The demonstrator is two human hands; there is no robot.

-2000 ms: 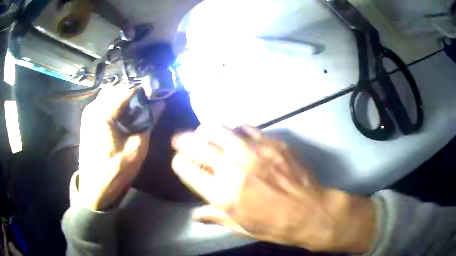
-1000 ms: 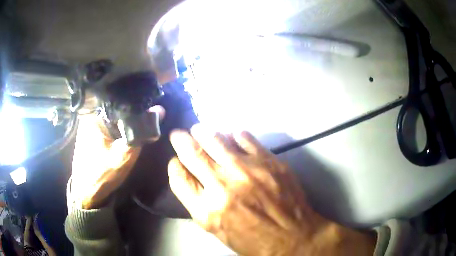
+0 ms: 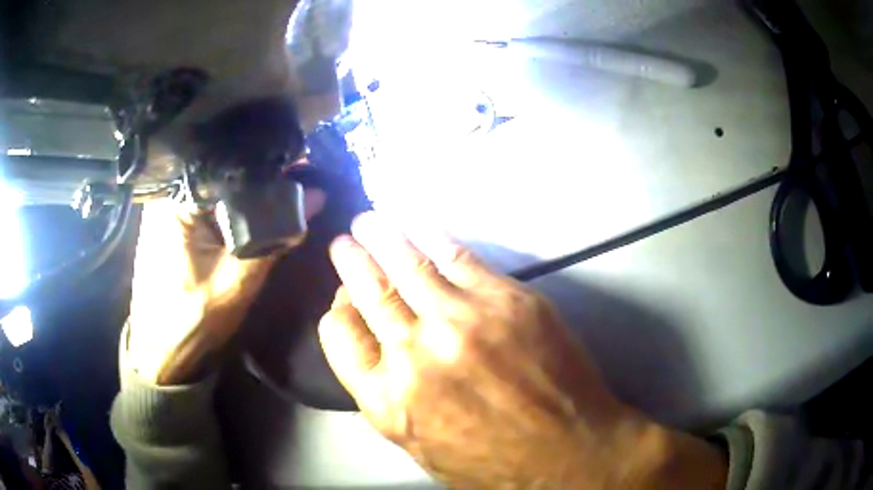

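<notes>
A dark fabric piece (image 3: 297,325) lies on the white machine bed, with its edge near the needle area beside the glare. My left hand (image 3: 196,278) is at the left side of the cloth; its fingertips are partly hidden behind the machine parts, and its grip cannot be told. My right hand (image 3: 459,345) lies with its fingers spread at the right edge of the cloth and on the bed, holding nothing visible. A dark and metallic blocky part (image 3: 260,215) of the machine head hangs in front of my left hand.
Black-handled shears (image 3: 814,230) lie at the right. A pale rod (image 3: 613,65) lies at the top of the bed (image 3: 632,316), beside the white glare. A dark seam line (image 3: 651,228) crosses the bed. Part of a person (image 3: 62,445) shows at the lower left.
The view has shifted, so the shears sit farther right and the machine head looks larger. My right hand's fingers have gone from blurred and bunched to spread and flat. My left hand stays beside the machine head.
</notes>
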